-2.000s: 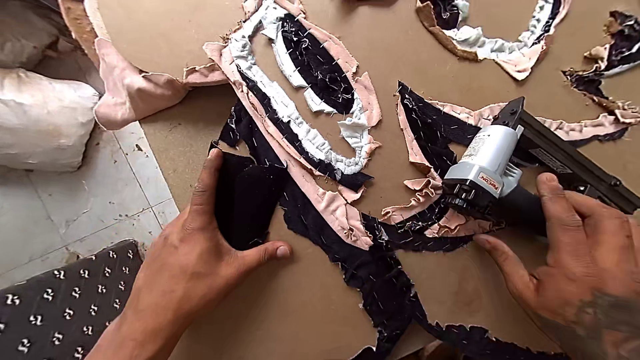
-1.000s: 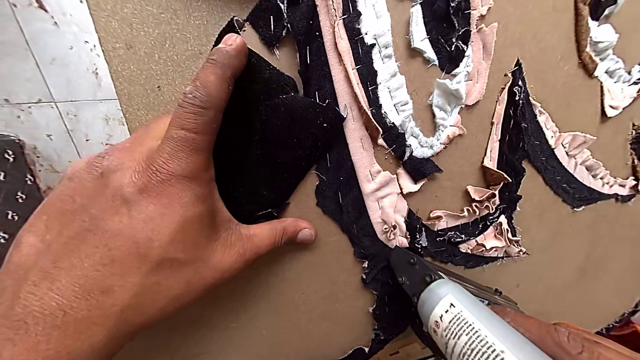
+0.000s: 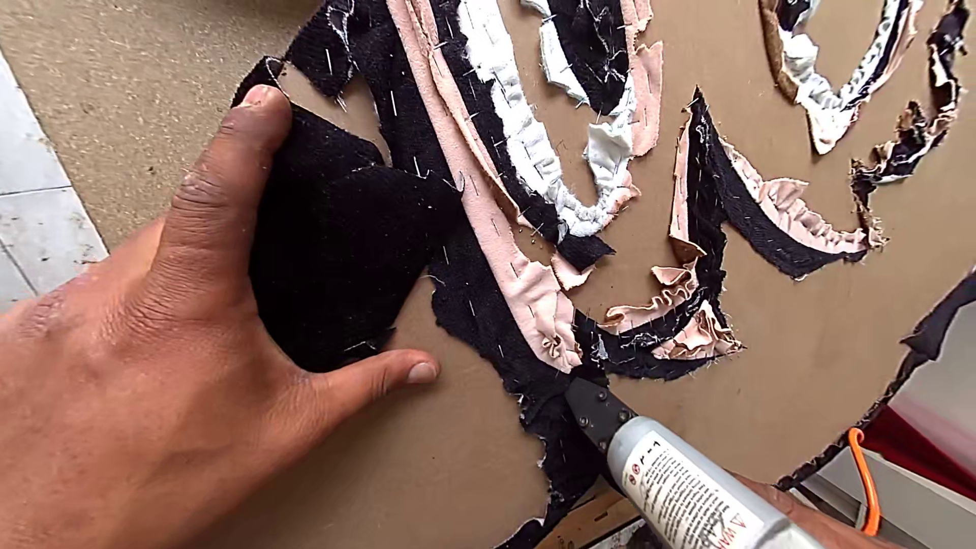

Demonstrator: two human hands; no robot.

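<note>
My left hand (image 3: 206,305) lies spread at the left, thumb and index finger around a piece of black fabric (image 3: 343,236) on the brown board (image 3: 427,465). At the lower right my right hand (image 3: 808,511), mostly hidden behind the tool, holds a pneumatic staple gun (image 3: 671,473). Its black nose rests on black fabric just below the gathered end of a pink fabric strip (image 3: 488,229). Staples dot the black fabric strips. A ruffled white fabric strip (image 3: 518,122) curves beside the pink one.
A pointed black-and-pink fabric shape (image 3: 705,191) is fixed right of centre, with more trimmed fabric (image 3: 831,99) at the upper right. An orange curved item (image 3: 865,480) hangs past the board's lower right edge. Floor tiles (image 3: 38,221) show at the left.
The staple gun, earlier resting at the right under my right hand, is now gripped with its nose on the black fabric. The view has come closer to the board.
</note>
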